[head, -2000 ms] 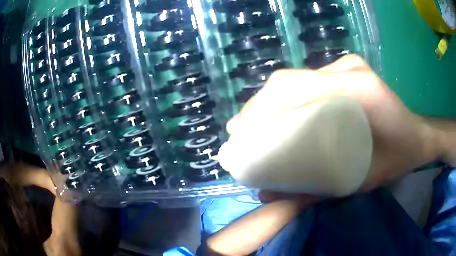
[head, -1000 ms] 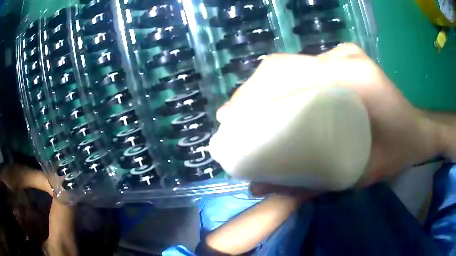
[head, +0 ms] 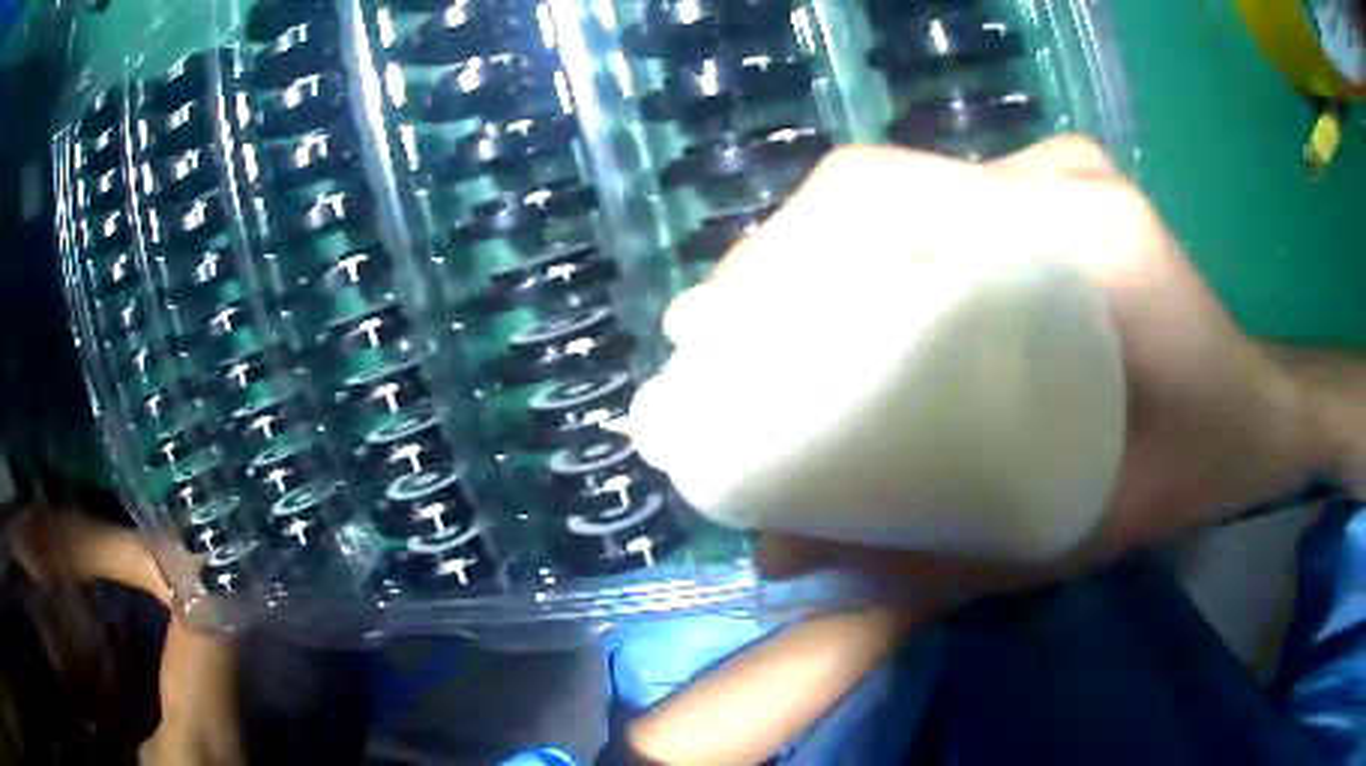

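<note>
My right hand (head: 1184,359) is wrapped around a soft whitish squeeze bottle (head: 974,419), held on its side; glare blends the two. The bottle's narrow tip points left, over a black round part (head: 592,454) near the near end of a middle column; whether it touches cannot be told. A clear ribbed tray (head: 569,606) holds columns of black round parts with metallic glints, some with pale rings. My left forearm (head: 772,688) comes up from the bottom centre; the left hand is mostly hidden behind the bottle and right hand at the tray's near edge.
The tray lies on a green mat (head: 1228,225). A yellow tape roll (head: 1285,45) with a loose tail is at the top right. At the lower left, another person's bare arm (head: 195,659) is close to the tray's corner. My blue sleeves and dark clothing fill the bottom edge.
Compared with one second ago, the tray shows slightly lower in view. The bottle tip now shows clear of the glare, beside a part slightly farther from the near edge. The right hand keeps its hold.
</note>
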